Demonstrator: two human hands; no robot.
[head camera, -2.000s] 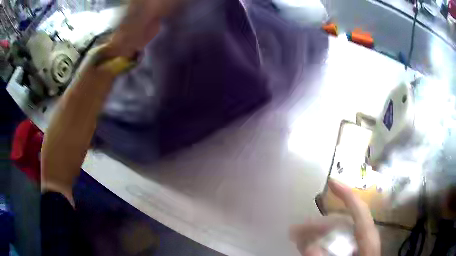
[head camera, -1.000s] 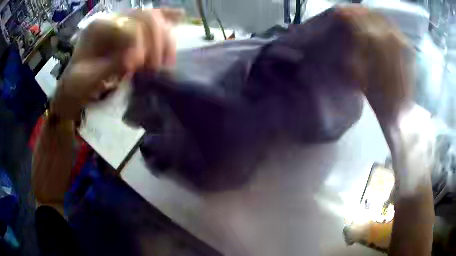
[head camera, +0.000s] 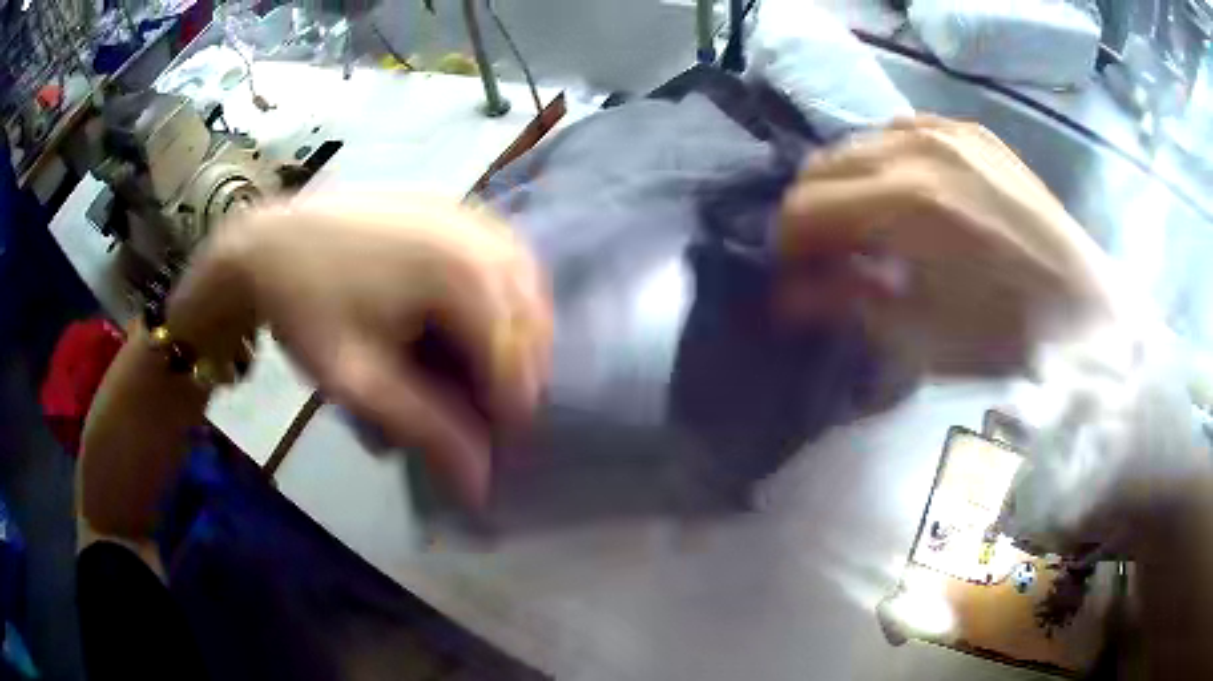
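The grey-purple cloth (head camera: 612, 253) lies in loose folds across the white table, with a paler side up in the middle and darker parts at the right and along the near edge. My left hand (head camera: 399, 319), blurred, wears a beaded bracelet and pinches the cloth's near left part. My right hand (head camera: 931, 240), also blurred, holds the darker bunched cloth at the right. The fingertips of both hands are partly hidden.
The sewing machine's yellow-orange bed and bright plate (head camera: 971, 506) are at the lower right, its head largely hidden. A second machine (head camera: 200, 173) stands at left. A red stool (head camera: 80, 379) is at far left. A white bundle (head camera: 825, 60) lies behind the table.
My left hand has moved down and right with the cloth. My right hand has moved slightly down. The cloth's pale side now shows more, and the second machine has come back into view.
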